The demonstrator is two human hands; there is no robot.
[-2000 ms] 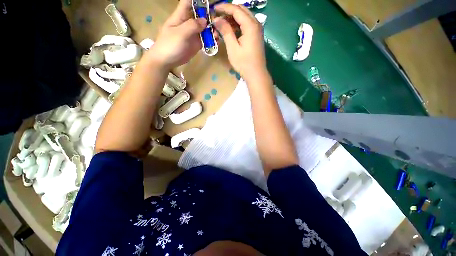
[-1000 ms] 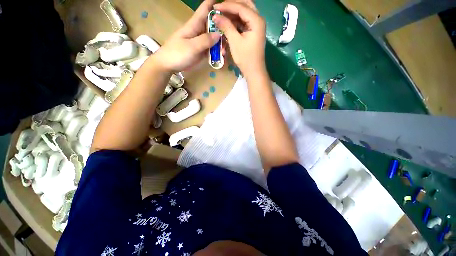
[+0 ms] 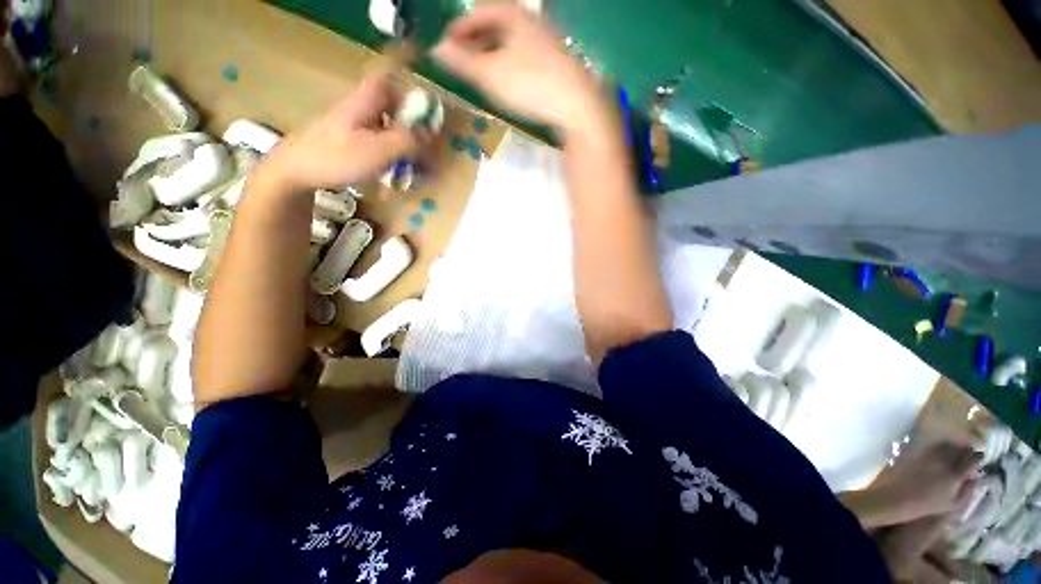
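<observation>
My left hand (image 3: pixel 360 143) is blurred, above the tan bench at upper left centre. It holds a white housing (image 3: pixel 422 111); a bit of blue shows below the fingers. My right hand (image 3: pixel 519 63) is blurred, over the near edge of the green belt, apart from the left hand and the housing. Its fingers are bent, and whether they hold anything cannot be told. A white housing (image 3: pixel 386 16) lies on the belt at the top edge, left of my right hand.
Empty shells (image 3: pixel 188 171) lie heaped on the bench at left, above a full cardboard box (image 3: pixel 57 519). A grey metal post (image 3: pixel 868 200) crosses the belt at right. Blue batteries (image 3: pixel 984 356) lie beyond it. Another person's hand (image 3: pixel 930 485) is at lower right.
My hands have moved apart; the right has left the housing and the left has shifted left and down with it. The view has shifted, and another person's hand has appeared at lower right.
</observation>
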